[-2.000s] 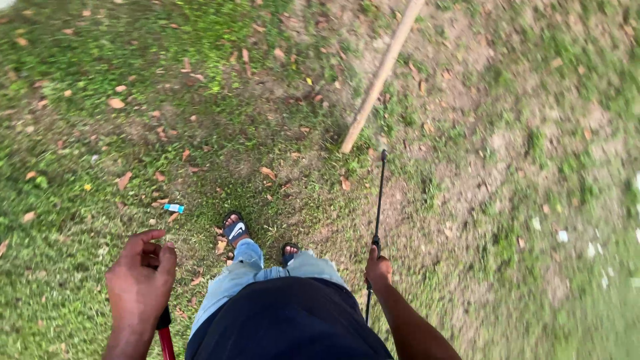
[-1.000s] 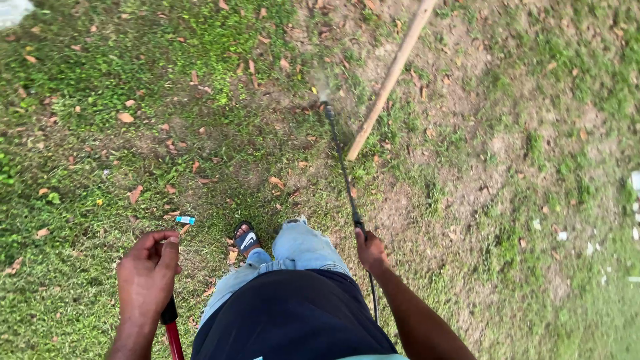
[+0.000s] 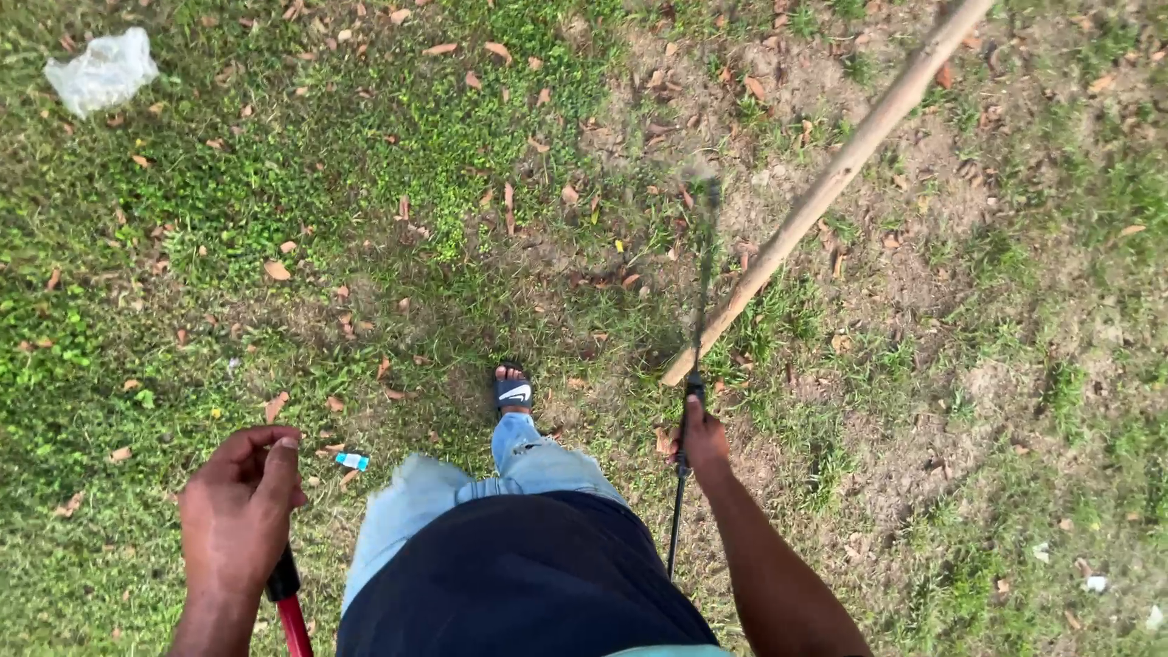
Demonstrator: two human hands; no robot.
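Note:
My right hand (image 3: 704, 443) is closed around the dark handle of a long thin black rod-like tool (image 3: 702, 301). The tool's far part is blurred and lies across the lower end of a long wooden pole (image 3: 821, 192) in the view; whether they touch I cannot tell. My left hand (image 3: 239, 511) is at the lower left with its fingers curled, thumb near the index fingertip. A red shaft with a black end (image 3: 290, 607) shows just below that hand; whether the hand holds it is hidden.
Grass and bare soil with scattered dry leaves surround my sandalled foot (image 3: 513, 391). A small blue and white wrapper (image 3: 351, 461) lies near my left hand. A crumpled clear plastic bag (image 3: 102, 71) is at the upper left, and white scraps (image 3: 1096, 583) lie at the lower right.
The black tool in my right hand has swung from beside the pole's lower end to pointing further up and across it. One foot, visible two seconds ago, is now out of sight.

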